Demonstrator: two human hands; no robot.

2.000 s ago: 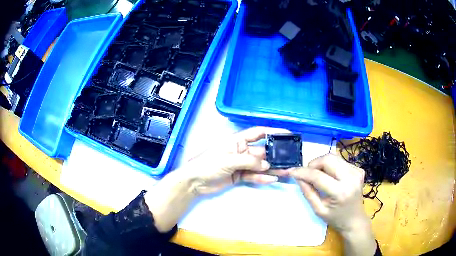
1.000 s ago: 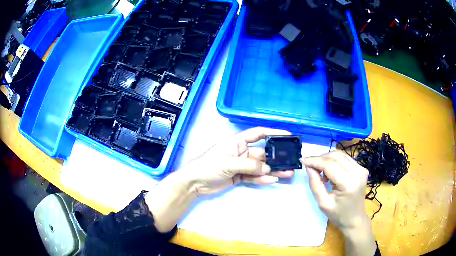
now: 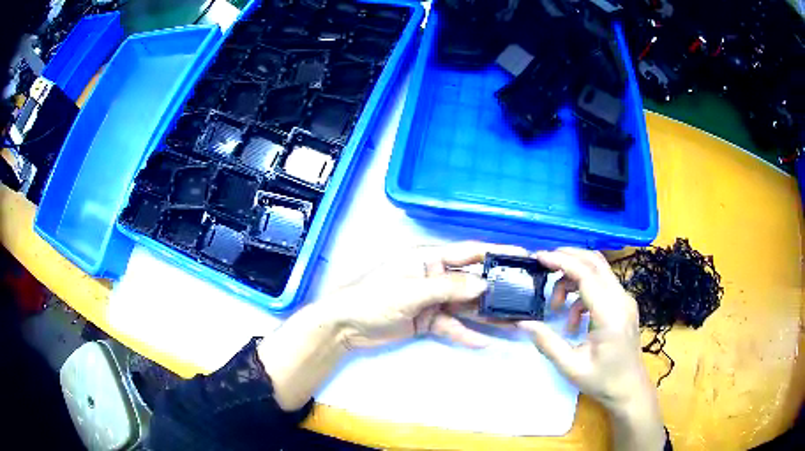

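A small square black housing [image 3: 514, 289] is held above the white sheet, its recessed face up and showing a bright silvery reflection. My left hand [image 3: 397, 299] grips its left edge between thumb and fingers. My right hand [image 3: 591, 321] is at its right side, with the forefinger at the upper right corner and the thumb near the lower right corner. No separate sealing ring can be made out on the housing. A tangled black pile of sealing rings [image 3: 678, 286] lies on the yellow tabletop right of my right hand.
A blue bin [image 3: 521, 225] with loose black housings stands beyond my hands. A blue tray [image 3: 309, 255] filled with rows of housings is at the left, beside an empty blue tray [image 3: 106, 150]. A pale stool [image 3: 99, 396] is at the lower left.
The housing has moved slightly down and right, and its dark face now shows a bright reflection. My right hand has shifted from its lower right corner to spread along its right side.
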